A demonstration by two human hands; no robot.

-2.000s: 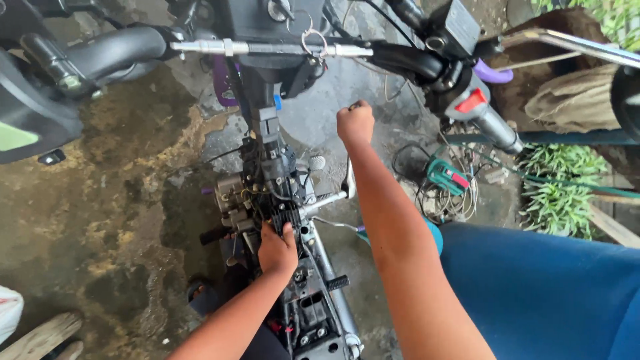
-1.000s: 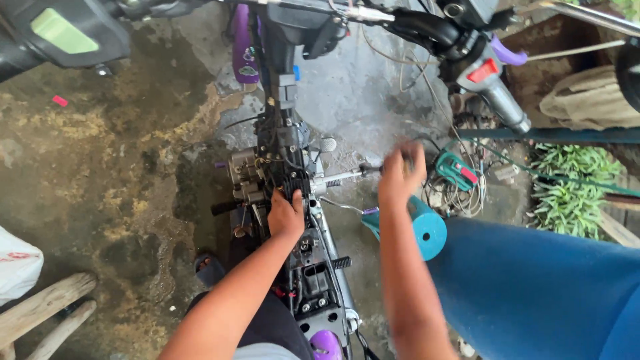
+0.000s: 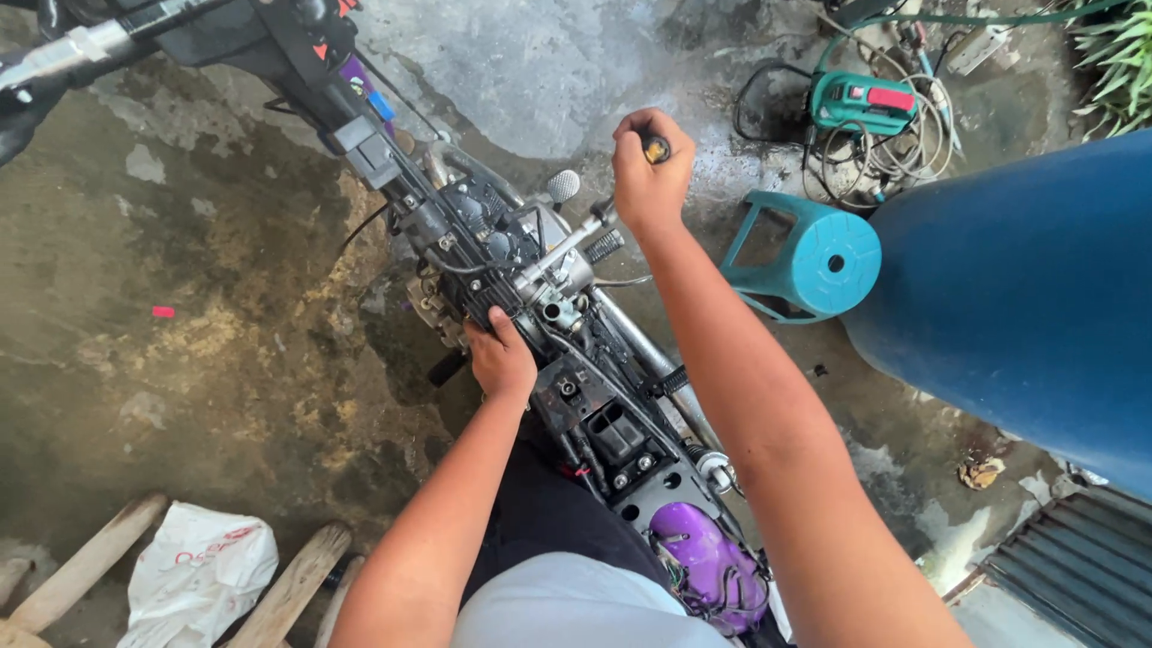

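Note:
A stripped motorcycle (image 3: 621,396) runs diagonally through the view, its black frame, engine and cables exposed. My left hand (image 3: 502,360) grips the black frame beside the engine, thumb on top and fingers partly hidden. In my closed right hand (image 3: 655,171) is a dark handle (image 3: 657,149) with a yellowish end, pointing up toward the camera. A silver metal bar (image 3: 567,250) reaches from the engine area to just below that hand; whether it joins the handle I cannot tell. An open metal port of the carburettor (image 3: 552,310) shows between my hands. Behind it, the seat area is uncovered.
A teal plastic stool (image 3: 832,261) stands on the right against a large blue barrel (image 3: 1017,297). Beyond it lie a green corded machine (image 3: 864,101) and coiled cable. Handlebars (image 3: 81,54) are upper left, a purple part (image 3: 706,562) below, a white bag (image 3: 200,576) on wood lower left.
My right hand has come back toward the engine's side, above the silver bar, and its handle now shows. My left hand stays on the frame. The view has turned and moved closer.

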